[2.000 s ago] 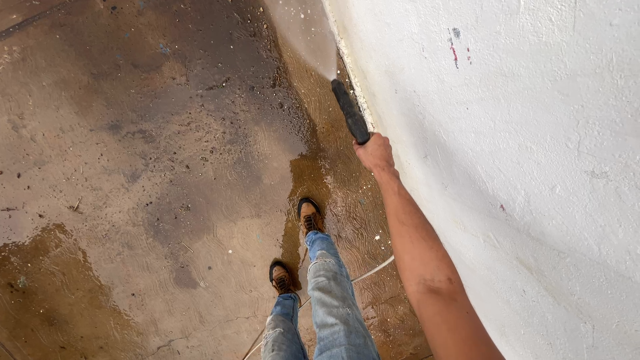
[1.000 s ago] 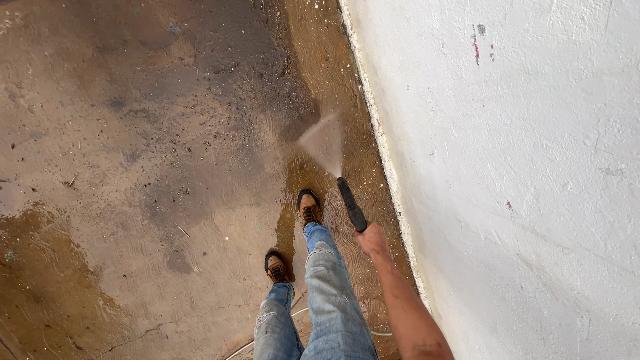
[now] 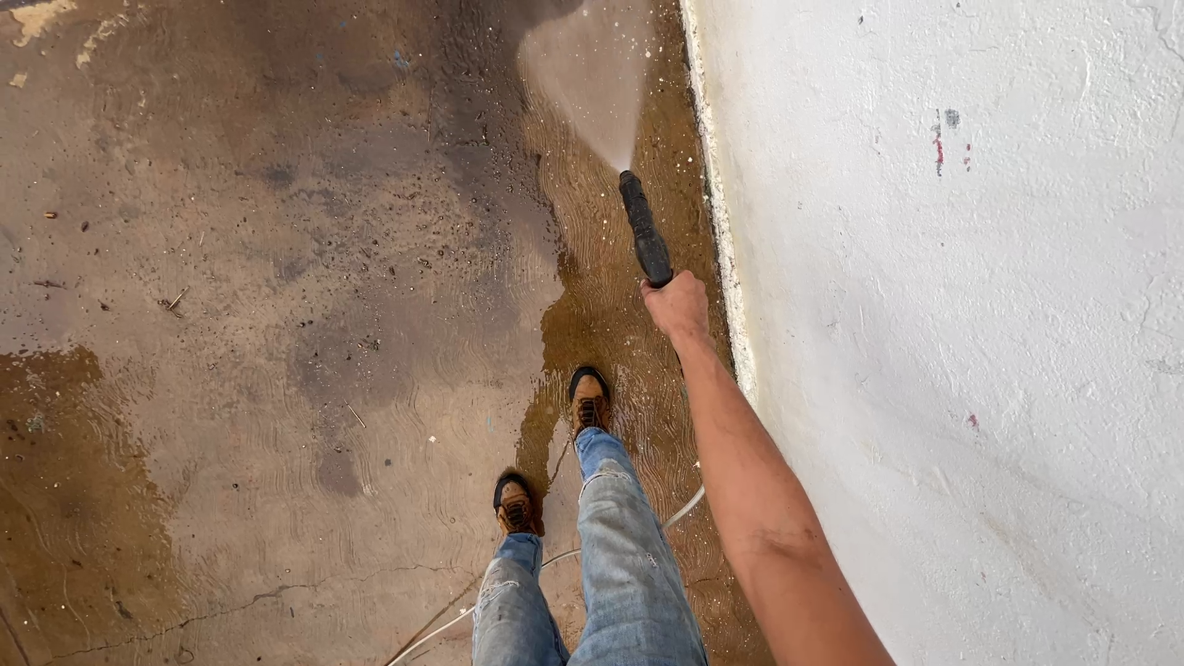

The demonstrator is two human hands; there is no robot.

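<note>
My right hand (image 3: 679, 305) is closed around the grip end of a black pressure-washer spray gun (image 3: 645, 229). From its nozzle a fan of water (image 3: 597, 79) shoots away from me onto the wet concrete floor (image 3: 416, 370), a short way left of the wall's base. A pale hose (image 3: 685, 507) lies on the floor, passing behind my legs; whether it joins the gun is hidden by my arm. My left hand is out of the picture.
A white painted wall (image 3: 962, 305) rises close on the right, its rough lower edge running beside my arm. My brown work boots (image 3: 589, 400) stand on the floor, which has puddles, a crack and scattered debris.
The spray first ran along the wall's base, then came back nearer my boots and left of the wall. Now my right hand has reached forward again and the spray lands farther ahead.
</note>
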